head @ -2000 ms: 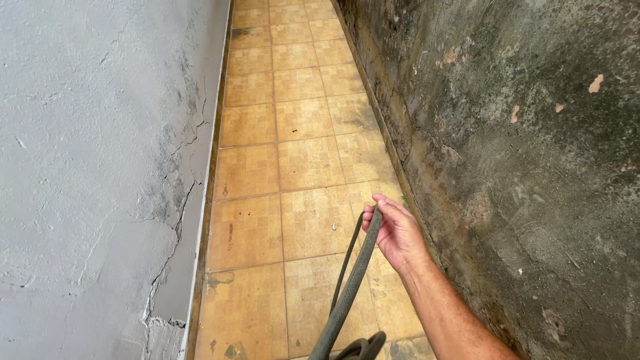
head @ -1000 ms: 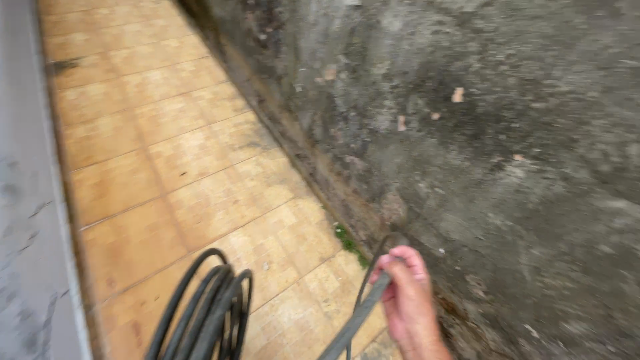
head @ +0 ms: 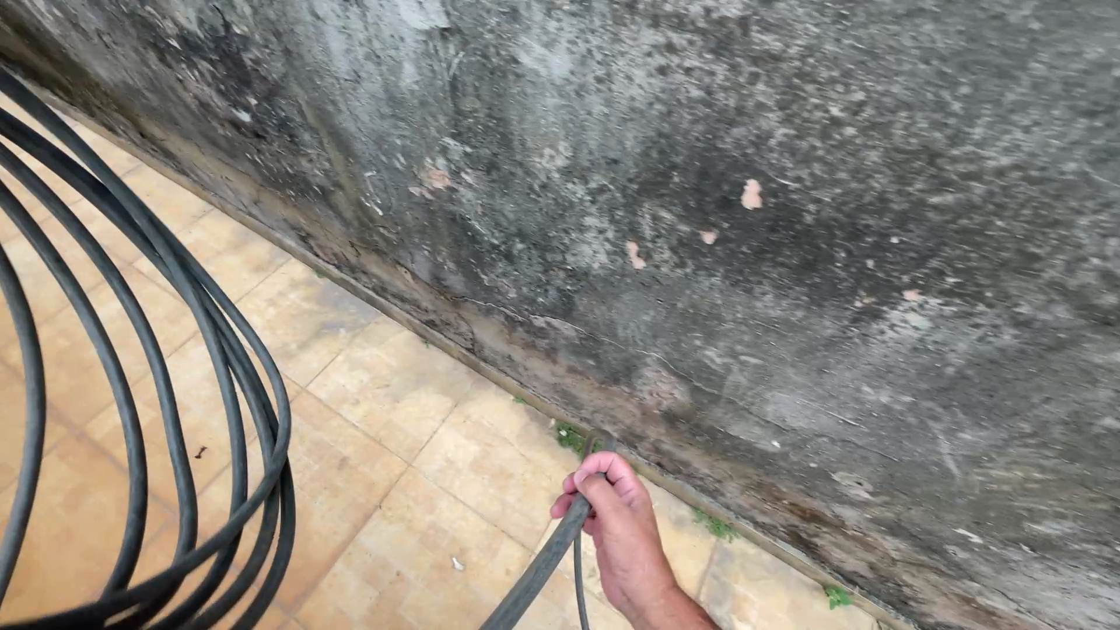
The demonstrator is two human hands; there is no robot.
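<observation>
My right hand (head: pixel 617 534), low and right of the middle, grips a dark grey flexible hose or cable (head: pixel 547 560) between thumb and fingers. The length bends over at the fingertips, and a thinner-looking stretch hangs down beside it. At the left, several loose loops of the same dark hose or cable (head: pixel 232 376) stand in front of the tiled floor, crossing one another near the bottom. What holds these loops is out of view, and my left hand is not seen.
A stained, mouldy grey wall (head: pixel 700 332) with flaked patches fills the upper right. Yellowish floor tiles (head: pixel 394 525) meet its base along a diagonal edge. Small green weeds (head: pixel 716 525) grow in that joint.
The view has swung to the right towards the stained wall. The coiled loops, low in the frame one second ago, now reach high up the left side. My right hand keeps its grip.
</observation>
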